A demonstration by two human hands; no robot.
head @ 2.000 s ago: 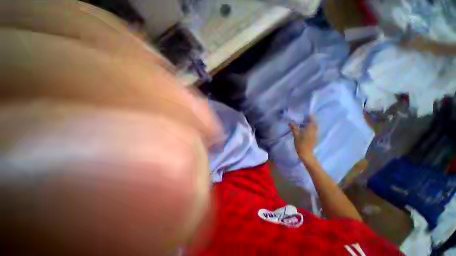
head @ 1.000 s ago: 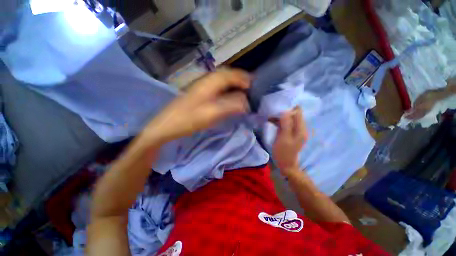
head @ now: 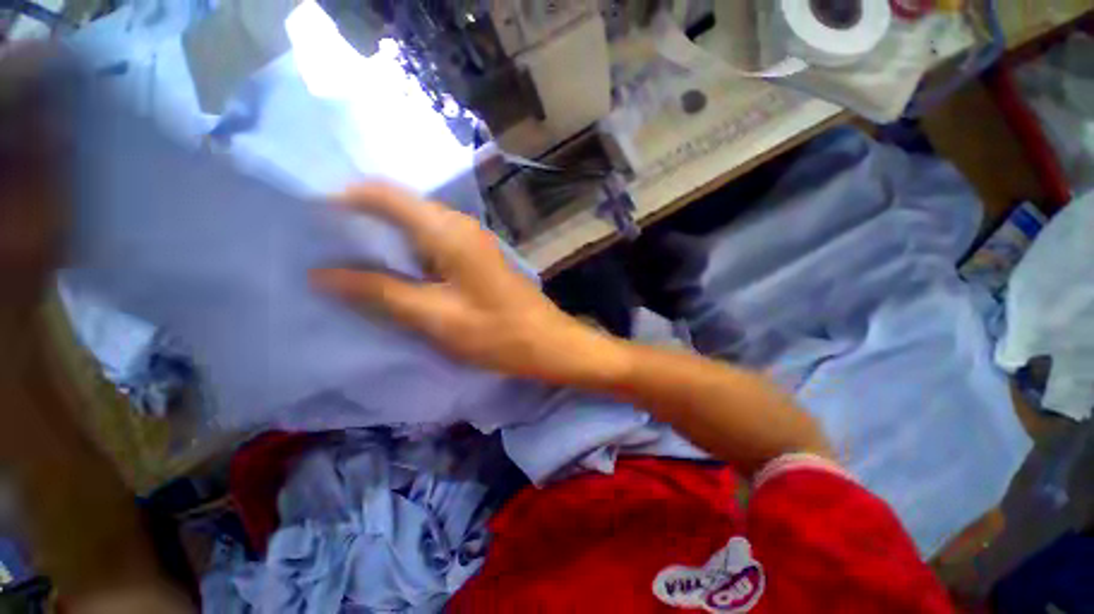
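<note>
A light blue cloth panel [head: 276, 312] stretches from the upper left across the front of the machine, its left part blurred. My right hand [head: 462, 282] lies over this cloth with thumb and fingers apart; it does not appear to grip it. My left hand [head: 26, 144] is at the far left edge, dark, blurred and partly cut off, against the cloth's left end; its fingers cannot be made out. The machine [head: 558, 72] stands at the top, with white lamp glare hiding the needle area.
A white tape roll [head: 836, 18] is at the upper right on a clear bag. Flat light blue panels [head: 900, 396] lie at the right, near a white cloth [head: 1062, 300]. Crumpled blue garments [head: 372, 516] are piled below the table. A red edge [head: 1032, 132] runs at the right.
The view has shifted, showing more of the machine and the tape roll. My right hand has left the right-hand panels for the cloth at left. My left hand has moved to the far left edge.
</note>
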